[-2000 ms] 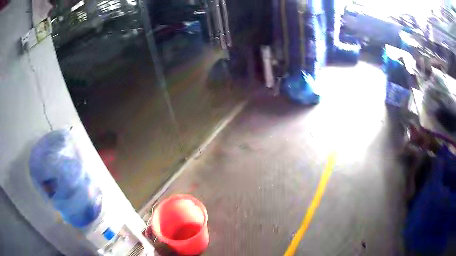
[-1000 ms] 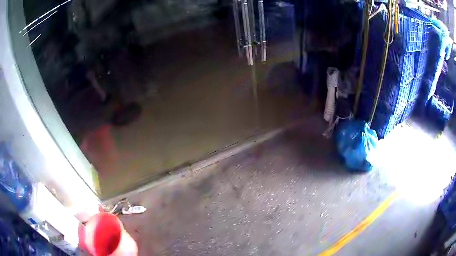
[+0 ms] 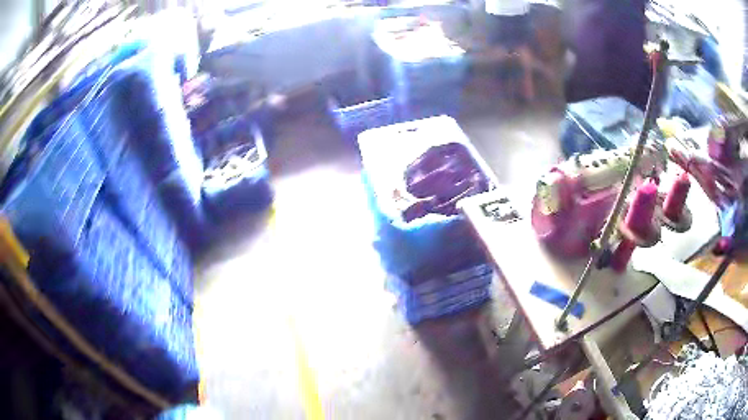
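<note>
No hand shows in the head view. Nearest in front is a blue plastic basket point(image 3: 435, 267) on the floor, its top rim pale in the glare, with dark purplish cloth point(image 3: 445, 178) inside. To its right stands a white sewing table point(image 3: 525, 262). On the table are a machine with a pink-red cover point(image 3: 566, 209), pink thread cones point(image 3: 642, 215) and a thin metal thread stand point(image 3: 611, 225). The picture is blurred and overexposed in places.
A tall stack of blue crates point(image 3: 123, 238) stands at the left. Another blue basket with pale items point(image 3: 234, 168) is behind it. A yellow line point(image 3: 307, 381) runs along the floor. White fluffy material point(image 3: 701, 390) lies at the lower right. More baskets and tables stand further back.
The view has swung right. The red bucket, water dispenser and glass doors have left the picture. The blue crate stack now fills the left side, and the sewing table has appeared.
</note>
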